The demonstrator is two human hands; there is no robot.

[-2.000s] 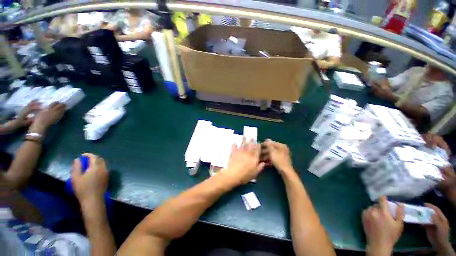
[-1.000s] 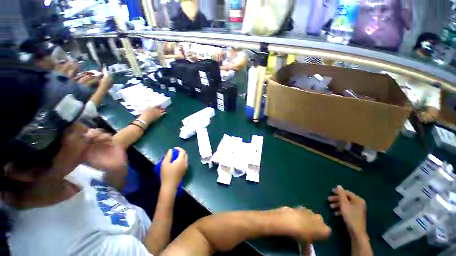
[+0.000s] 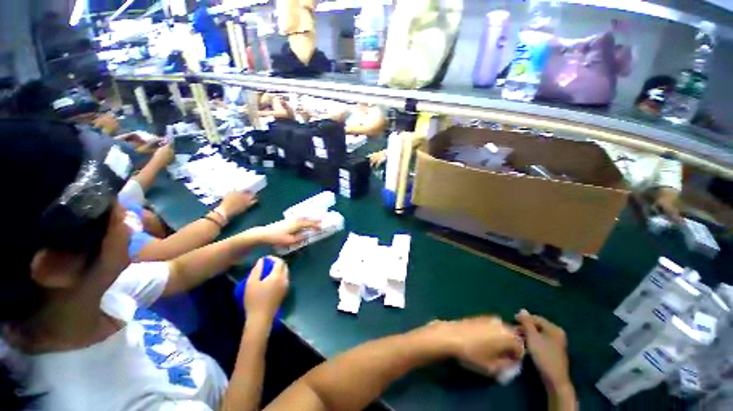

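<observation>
My left hand is low right of centre, blurred, fingers curled around a small white piece that shows below it. My right hand is just to its right, its fingertips close to the left hand; whether it grips anything is unclear. A group of white unit boxes lies on the green table left of my hands, with flaps showing at their near ends. Packed unit boxes stand in a dense pile at the right, cut off by the edge.
A brown corrugated carton with small pieces inside stands behind my hands, a dark strip under it. A neighbour at left holds a blue cloth and reaches to white boxes. Black boxes stand back left. A shelf crosses above.
The view has swung left. My hands have left the white boxes and come together to their right. The neighbour's other hand has moved from the face to the white boxes at left.
</observation>
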